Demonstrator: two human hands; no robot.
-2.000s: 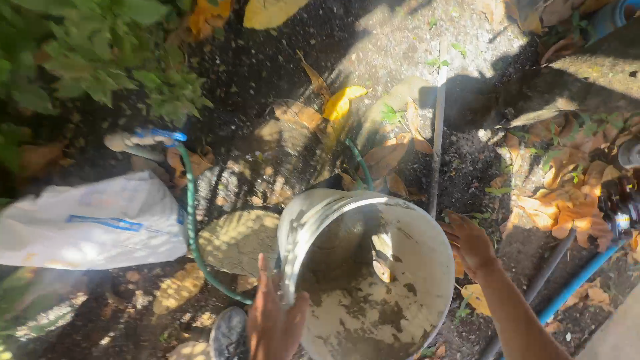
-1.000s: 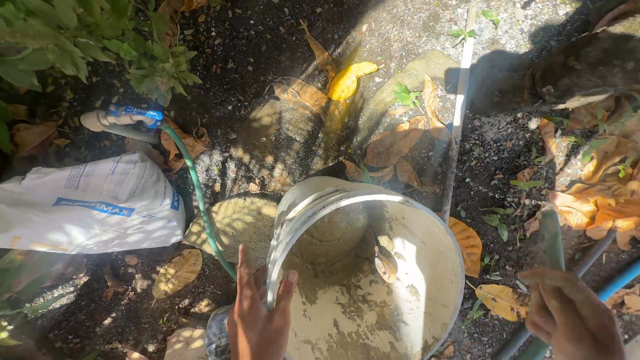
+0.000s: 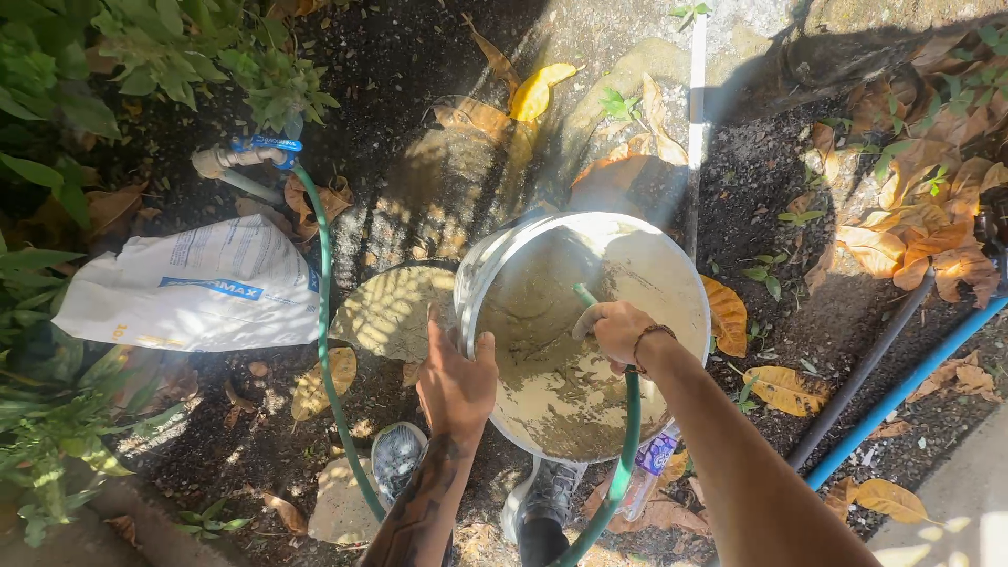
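Note:
A white plastic bucket (image 3: 583, 441), its inside coated with wet grey-brown mortar or cement mix, stands tilted toward me at the centre. My left hand (image 3: 458, 378) is at its left rim, thumb and forefinger apart, the other fingers partly hidden against the bucket's side. Over the bucket's mouth, my right hand (image 3: 626, 335) grips a green garden hose (image 3: 626, 457) near its end, with the open tip pointing into the bucket. The hose loops down out of view, and a green length at left runs up to a tap with a blue handle (image 3: 268, 144).
A white printed sack (image 3: 205, 291) lies at left beside a round stepping stone (image 3: 398, 311). My shoes (image 3: 551, 488) are below the bucket, near a clear plastic bottle (image 3: 642, 480). A blue pipe (image 3: 906, 386) and a dark pipe (image 3: 862, 370) lie at right among dry leaves.
My right hand has left the bucket's right side and now holds the green hose over its mouth. My left hand has stayed by the left rim.

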